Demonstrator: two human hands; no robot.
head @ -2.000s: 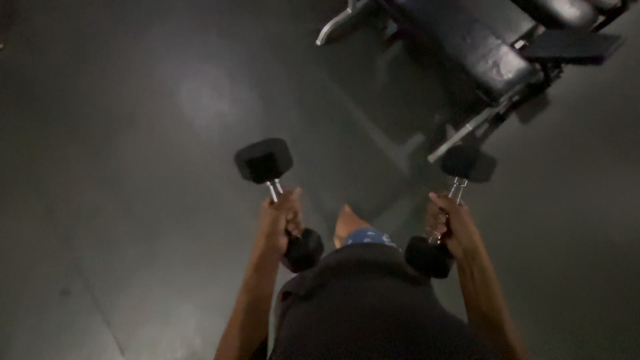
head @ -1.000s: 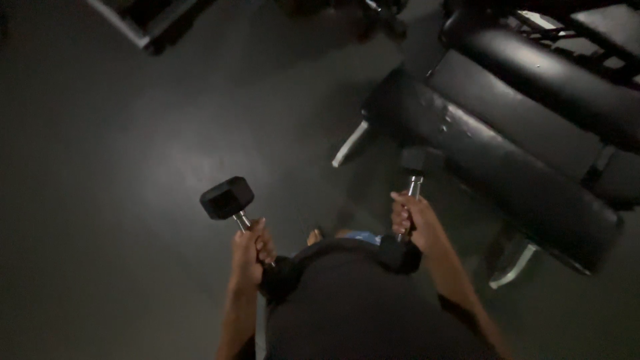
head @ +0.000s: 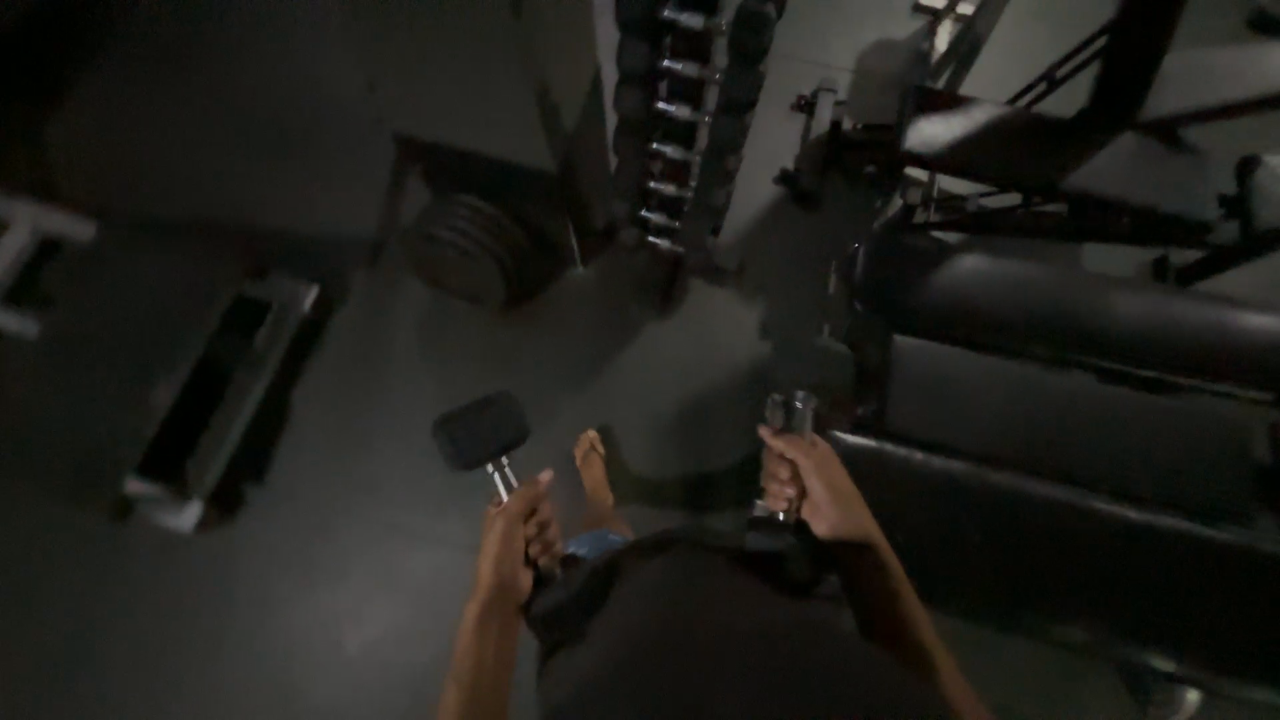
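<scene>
My left hand (head: 520,530) is closed around the chrome handle of a dumbbell (head: 481,430), whose black head points forward and slightly left. The rear head is dark and hard to tell from my dark clothing. My right hand (head: 795,480) grips a second dumbbell (head: 790,410) by its metal handle; its front head blends into the dark behind it, and its rear head lies near my body. Between the two hands, a bare foot or sandal (head: 592,450) shows on the floor, with blue cloth (head: 597,544) behind it.
A rack of dumbbells (head: 675,150) stands ahead. Round weight plates (head: 470,245) sit left of it. A low step-like frame (head: 225,400) is on the left floor. Black padded gym equipment (head: 1080,300) fills the right side, close to my right hand.
The view has swung, bringing the dumbbell rack, weight plates and low frame into sight. Both hands keep hold of their dumbbells. The black padded equipment is now beside my right hand.
</scene>
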